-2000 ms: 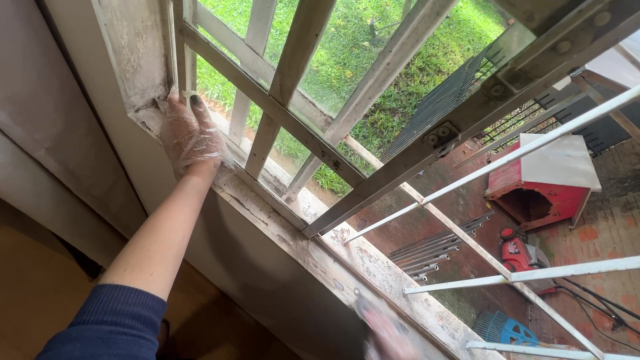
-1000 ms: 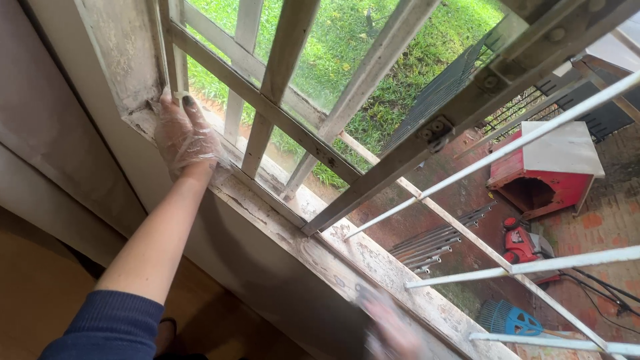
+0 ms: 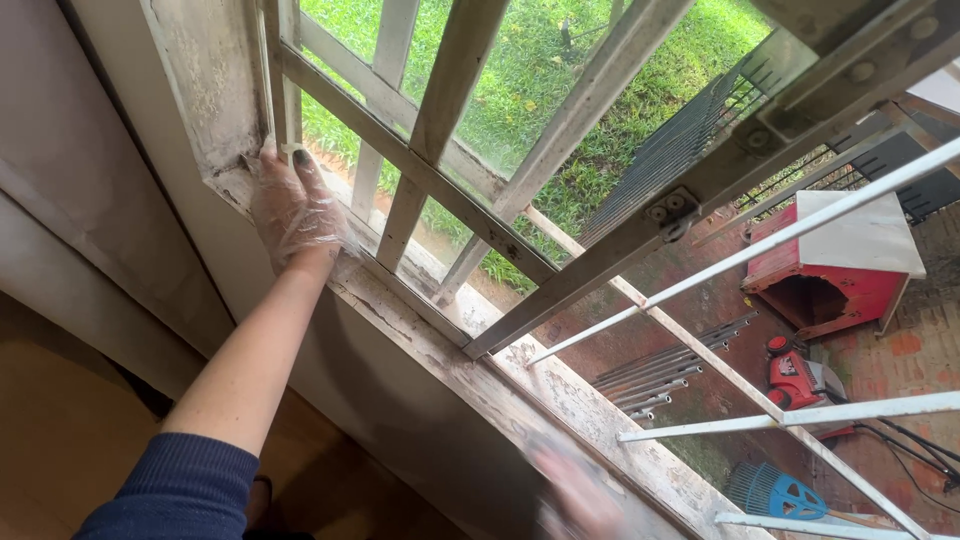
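My left hand, in a clear plastic glove, rests against the lower corner of the metal window frame, where the sill meets the side jamb. Its fingers are around the frame's edge. My right hand, also gloved, is blurred at the lower middle, over the inner windowsill; something greyish shows at its fingertips, too blurred to name. The sill's paint is peeling and stained.
White metal bars cross the opening on the right. Outside lie a red doghouse, a red lawn mower, metal tubes and a blue rake head. Beige curtains hang at the left.
My right hand stays blurred over the same stretch of sill, with only small shifts. My left hand keeps its place at the frame's corner.
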